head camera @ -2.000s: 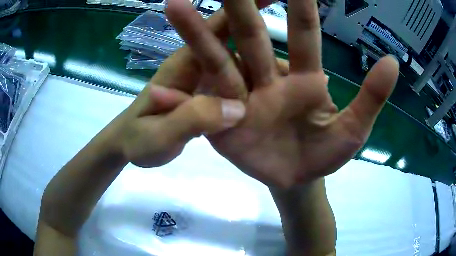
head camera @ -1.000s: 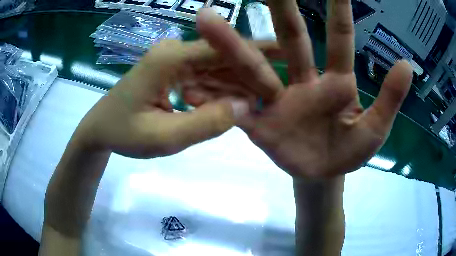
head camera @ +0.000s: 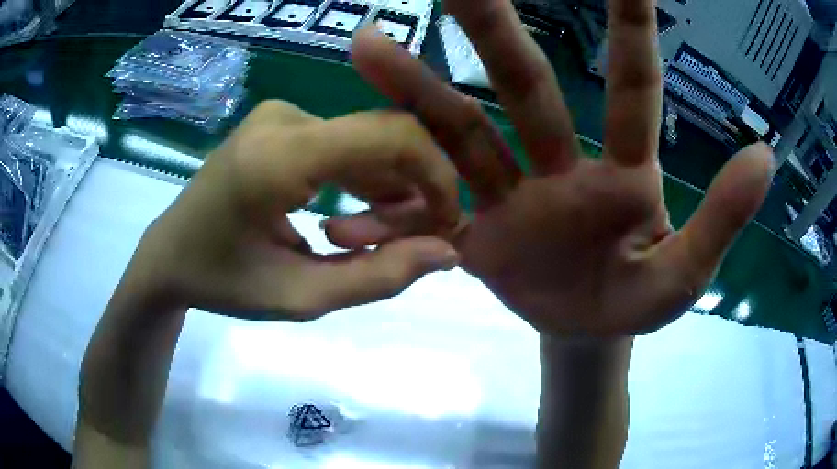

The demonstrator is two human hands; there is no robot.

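My left hand [head camera: 239,220] is at left centre, its thumb and index fingertips together against the little-finger edge of my right palm. No object shows between them; I cannot tell if anything thin is there. My right hand [head camera: 587,243] is raised with its palm towards me, fingers and thumb spread, holding nothing; some fingertips are cut off by the top edge. Clear plastic bags [head camera: 310,423] lie flat on the white foam sheet [head camera: 716,389] below my hands, shown by overlapping black triangular marks. How many bags there are cannot be told.
Beyond the foam runs a green belt [head camera: 55,69] with a pile of bagged frames [head camera: 179,78] on it. A white blister tray [head camera: 55,206] with film-covered frames is at the left edge. A slotted tray [head camera: 303,29], a white packet [head camera: 462,53] and grey equipment [head camera: 734,55] stand beyond.
My left fingers have drawn back from across my right palm to its outer edge. Both hands have shifted right in view. The bagged pile now shows further left and uncovered.
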